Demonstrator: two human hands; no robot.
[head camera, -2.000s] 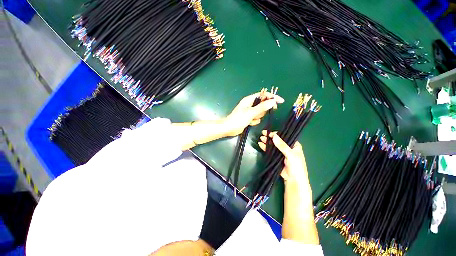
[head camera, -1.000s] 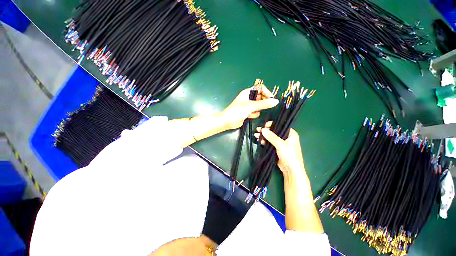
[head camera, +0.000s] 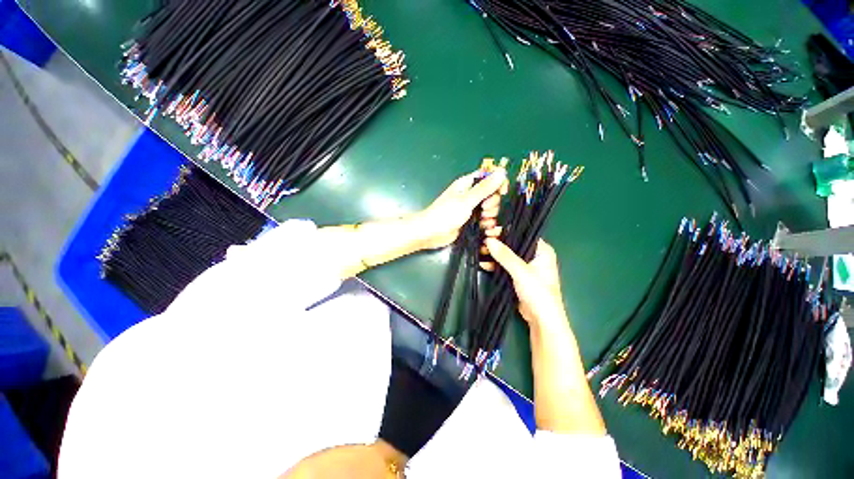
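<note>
My left hand (head camera: 459, 210) is closed around a few black cables near their gold tips. Their lower ends hang down to the table edge with blue and white tips. My right hand (head camera: 526, 276) holds a thicker cable bundle (head camera: 524, 229), slanting, with gold and coloured tips at the top and stripped ends at the table edge. The fingers of both hands are close together between the two groups. Whether they touch is hard to tell.
A wide left cable stack (head camera: 272, 84) lies at the upper left, a right cable stack (head camera: 730, 337) at the right. Loose long cables (head camera: 646, 65) spread across the far table. A blue plastic bin (head camera: 94, 271) with cables sits below the edge. Metal bars (head camera: 815, 241) stand at the right.
My left hand's thumb and fingers have closed more tightly near the gold tips and come nearer my right hand. The right-hand bundle has shifted slightly left.
</note>
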